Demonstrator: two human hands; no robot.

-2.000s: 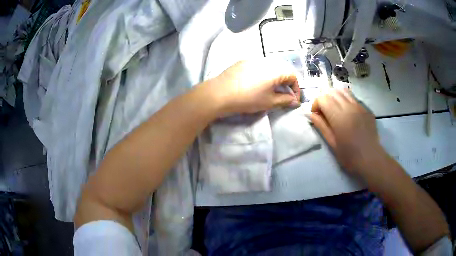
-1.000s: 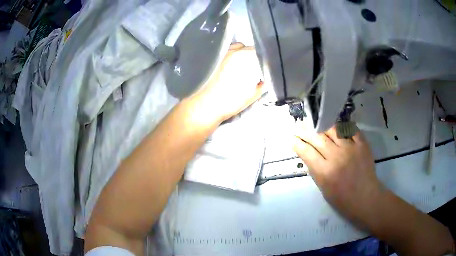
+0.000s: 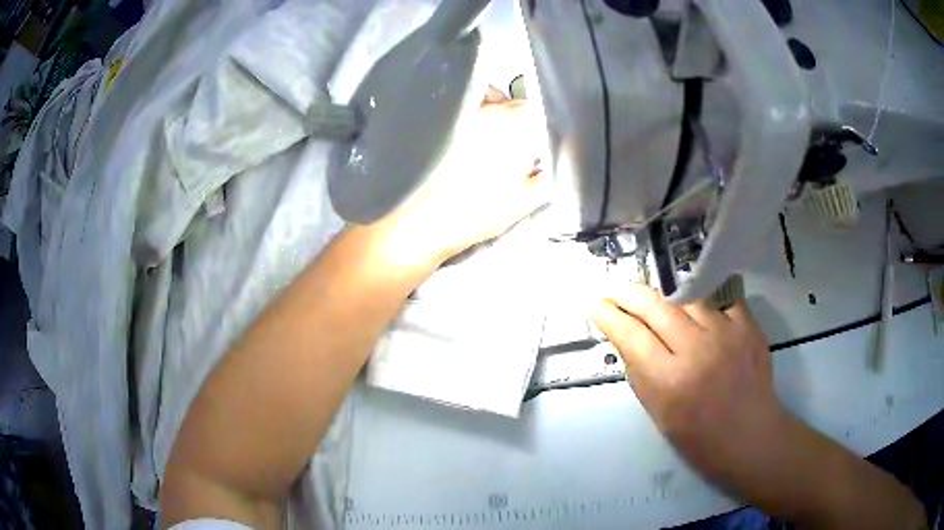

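Observation:
The pale grey-white garment [image 3: 248, 228] is heaped left of the sewing machine [image 3: 631, 114], and a folded part of it lies flat on the bed. My left hand [image 3: 487, 176] is behind the lamp shade, left of the machine head, washed out by glare; its fingertips and any hold on the cloth cannot be made out. My right hand [image 3: 688, 357] lies with fingers extended and close together, just right of and in front of the presser foot area, fingertips at the bright cloth edge. The needle area is partly hidden by the machine head and glare.
The grey lamp shade [image 3: 409, 124] stands above my left wrist. A thin white stick [image 3: 885, 295] and a dark reddish tool [image 3: 921, 257] lie at the right. The white table [image 3: 580, 455] has a ruler scale along its curved front edge.
Over the two seconds my view has moved closer to the machine head. My left hand has shifted from the front of the needle to left of the head. My right fingers have stretched out.

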